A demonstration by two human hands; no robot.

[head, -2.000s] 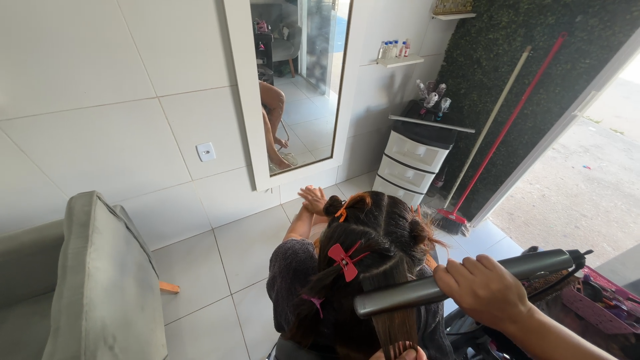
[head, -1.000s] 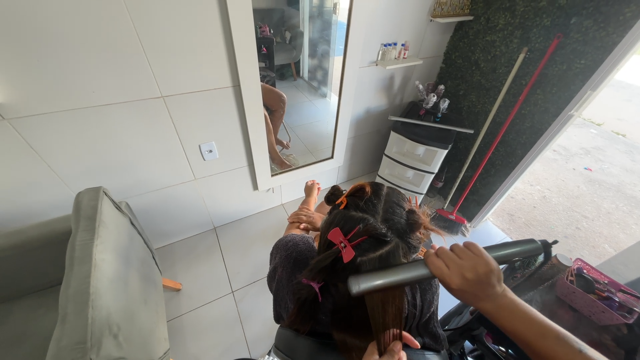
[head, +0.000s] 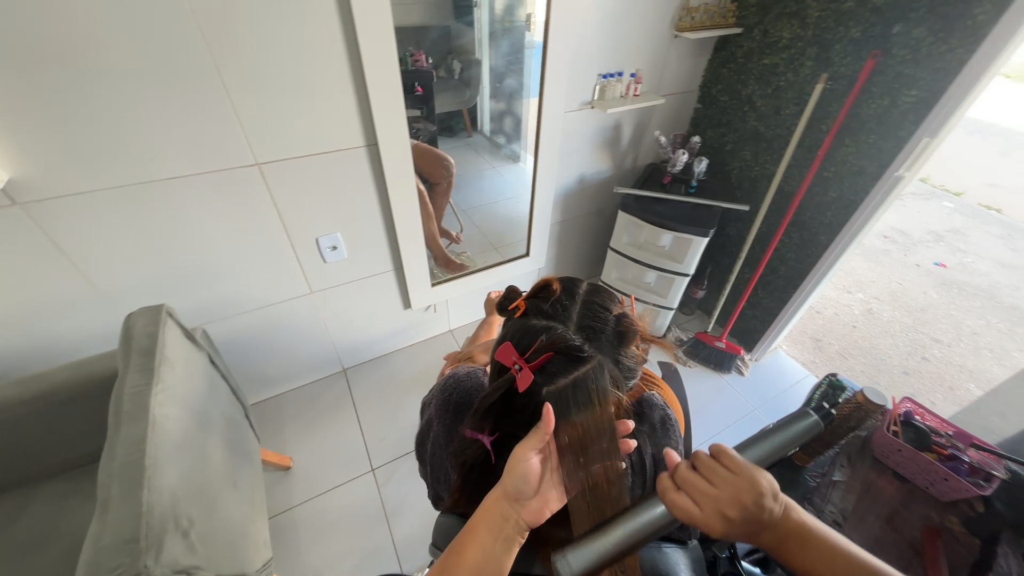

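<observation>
A seated person's dark hair [head: 576,344] is parted into sections, with a red butterfly clip [head: 520,366], an orange clip [head: 519,306] and a purple clip [head: 481,439] in it. My left hand [head: 538,472] cradles a loose, straight lock of brown hair [head: 590,448], its fingers showing on the lock's far side. Closed around the body of a dark grey hair straightener [head: 640,520] is my right hand [head: 720,494]. The straightener slants down to the left, its end at the lower part of the lock; whether hair lies between its plates cannot be told.
At the right, a pink basket [head: 932,460] of hair tools and a round brush [head: 840,420] lie on a dark surface. A grey armchair [head: 176,448] stands left. Beyond the person are a framed mirror [head: 480,160], a drawer unit [head: 660,248] and a red-handled broom [head: 716,349].
My right hand has moved down with the straightener, away from the upper part of the lock. My left hand has moved up along the hair and opened out. The round brush has come into sight.
</observation>
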